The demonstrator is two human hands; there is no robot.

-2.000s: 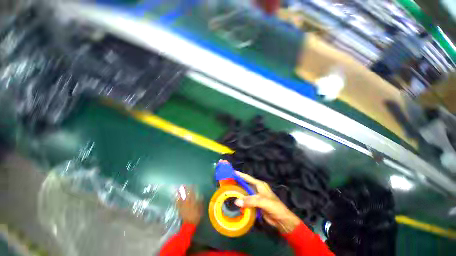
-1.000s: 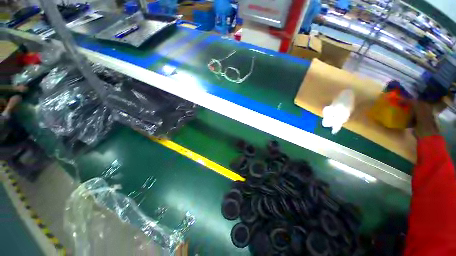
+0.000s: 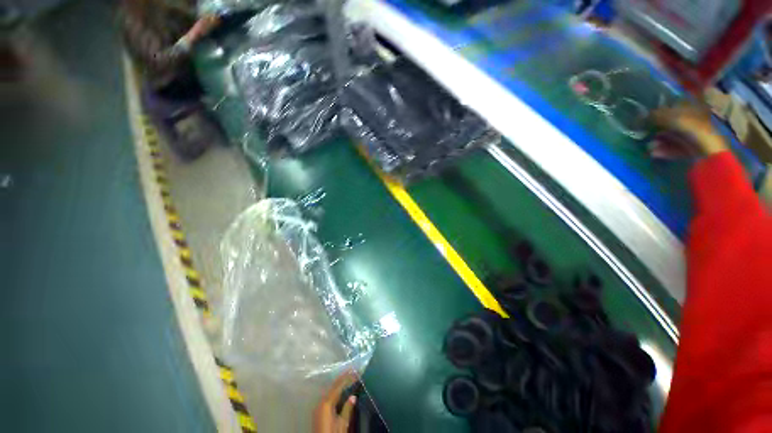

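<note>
Black ring-shaped ear pads point(image 3: 550, 355) lie in a loose heap on the green table at the lower right. A large clear plastic bag point(image 3: 275, 296) hangs at the near table edge, left of the heap. My left hand point(image 3: 334, 408) is cut off by the bottom edge, just below the bag, its fingers around a dark object point(image 3: 366, 413) that I cannot make out. My right hand point(image 3: 687, 131) is blurred, reached out over the raised line at the upper right, beside thin pale ring-shaped frames point(image 3: 622, 110); its grip is unclear.
Dark parts under wrinkled clear plastic point(image 3: 398, 110) lie at the table's far end. A yellow tape line point(image 3: 440, 241) runs to the heap. The raised line's white edge point(image 3: 542, 127) borders the table. Another person's hand point(image 3: 199, 30) shows at the top left. Striped floor tape point(image 3: 182, 254) runs below.
The view has swung left. My right hand has left the cardboard sheet and is over the line near the pale frames. The tape dispenser is out of view. My left hand shows more at the bottom.
</note>
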